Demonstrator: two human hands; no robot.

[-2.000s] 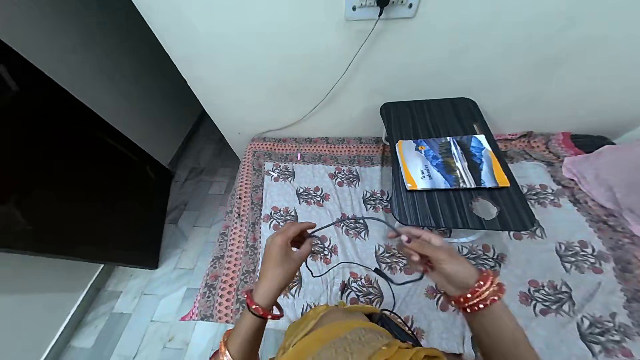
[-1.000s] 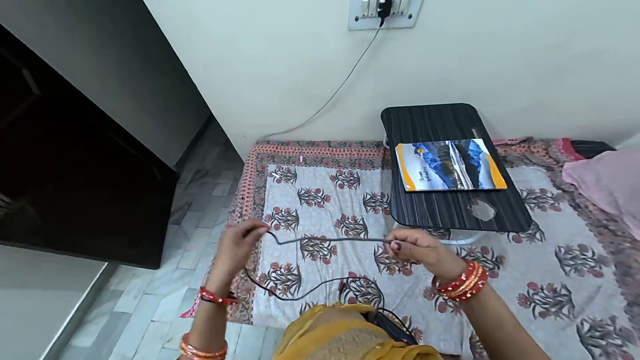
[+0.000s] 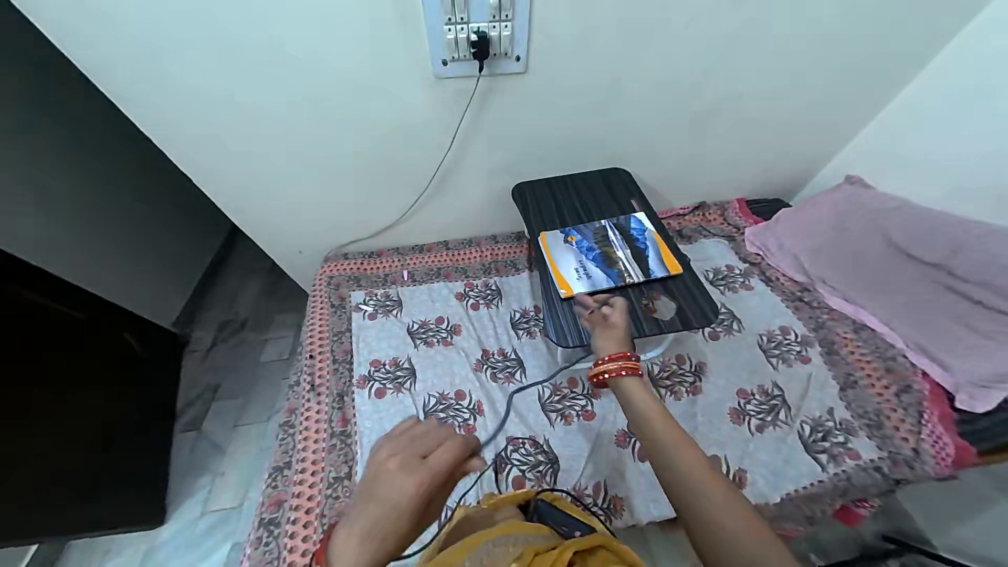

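A dark cable [image 3: 510,400] runs from my left hand [image 3: 421,465] across the printed bedsheet to the near edge of a small black table, close to my right wrist. The fingers of my left hand are closed around the cable low in the view. My right hand [image 3: 606,315] is over the near part of the black tabletop [image 3: 567,315], its fingertips by the lower edge of a notebook [image 3: 610,252] with a mountain picture on its cover. Whether those fingers hold the cable cannot be told. Another loop of cable lies by the yellow cloth at my lap.
A black plug [image 3: 479,46] sits in the wall switchboard [image 3: 441,67], its thin cord hanging down to the bed's back edge. A pink cloth [image 3: 890,276] lies at the right. Dark furniture [image 3: 79,409] and a tiled floor [image 3: 244,425] are on the left.
My right hand has moved away from my lap to the black table beside the notebook. The cable was stretched between both hands; now it runs in a curve. The view has shifted.
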